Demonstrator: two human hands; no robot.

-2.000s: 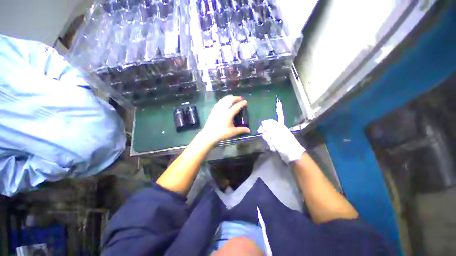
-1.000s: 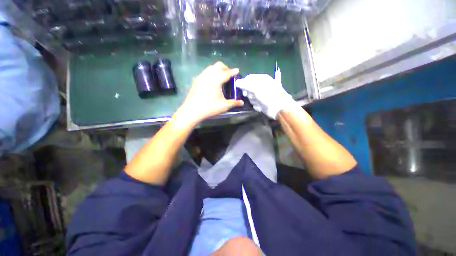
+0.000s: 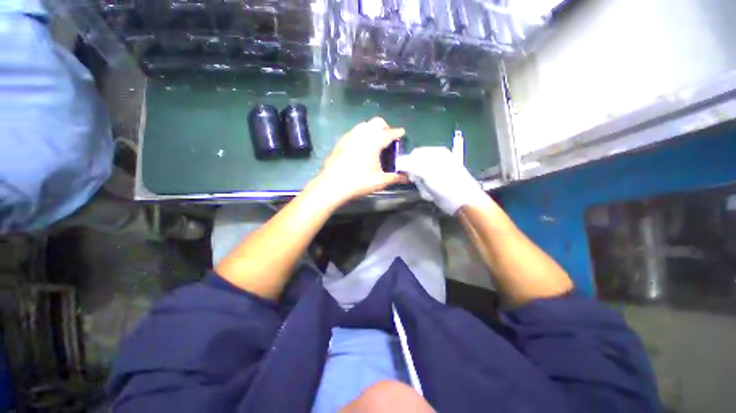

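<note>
My bare left hand [image 3: 361, 161] holds a black moulded part [image 3: 390, 156] between thumb and fingers, low over the front of the green bench top [image 3: 202, 165]. My right hand [image 3: 440, 176], in a white glove, is against the right side of that part; its fingertips are partly hidden, and whether it holds a tool cannot be told. Two more black moulded parts [image 3: 267, 131] [image 3: 297, 130] lie side by side on the green top, left of my hands. A slim white cutter [image 3: 458, 148] lies at the right of the bench, just beyond my gloved hand.
Stacked clear trays [image 3: 234, 36] stand along the back of the bench. A metal edge [image 3: 234, 195] runs along its front. A blue machine door frame [image 3: 549, 222] with a dark window is at the right. A person in a light blue smock [image 3: 48, 121] is at the left.
Two seconds ago my gloved hand was apart from the part, by the cutter; it has moved left onto the part. My left hand still holds the part. The camera view has shifted.
</note>
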